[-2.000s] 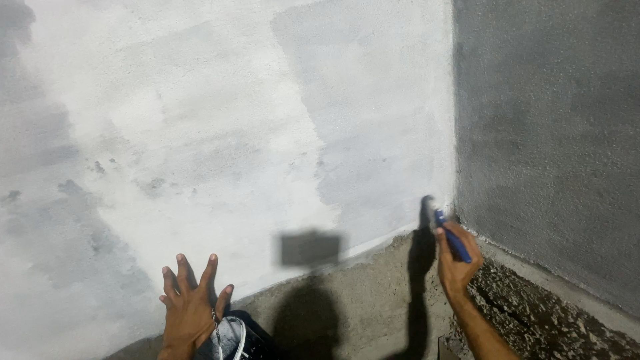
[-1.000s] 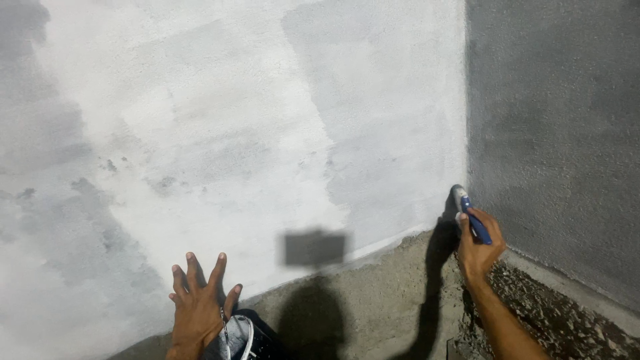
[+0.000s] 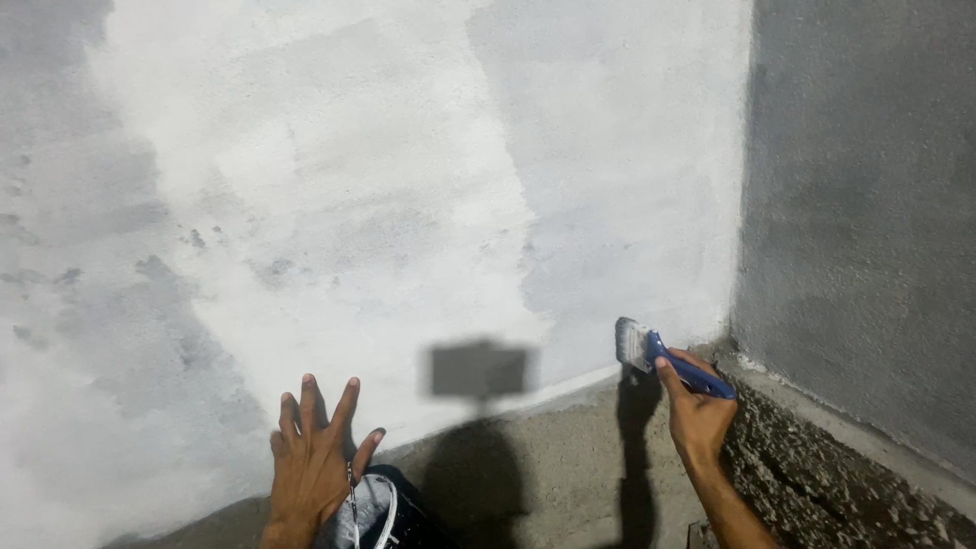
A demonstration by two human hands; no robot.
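Note:
In my right hand (image 3: 698, 400) is a paintbrush (image 3: 690, 374) with a blue handle and white-smeared bristles; its bristles lie at the lower edge of the white-painted wall (image 3: 427, 191), left of the corner. My left hand (image 3: 316, 450) has its fingers spread at the wall's lower part, with nothing held in them. Beside its wrist a dark paint bucket (image 3: 412, 503) with a white-smeared rim and a wire handle is partly in view at the bottom edge; my hand hides some of it.
A dark grey wall (image 3: 862, 213) meets the white one at the right corner. Below run bare, rough concrete (image 3: 572, 465) and a coarse, dark, speckled strip (image 3: 823, 480). Shadows of a head, a boxy shape and an arm fall on wall and concrete.
My right hand has moved the brush left, away from the corner, and the brush's flat side now shows. The left hand stays spread by the bucket.

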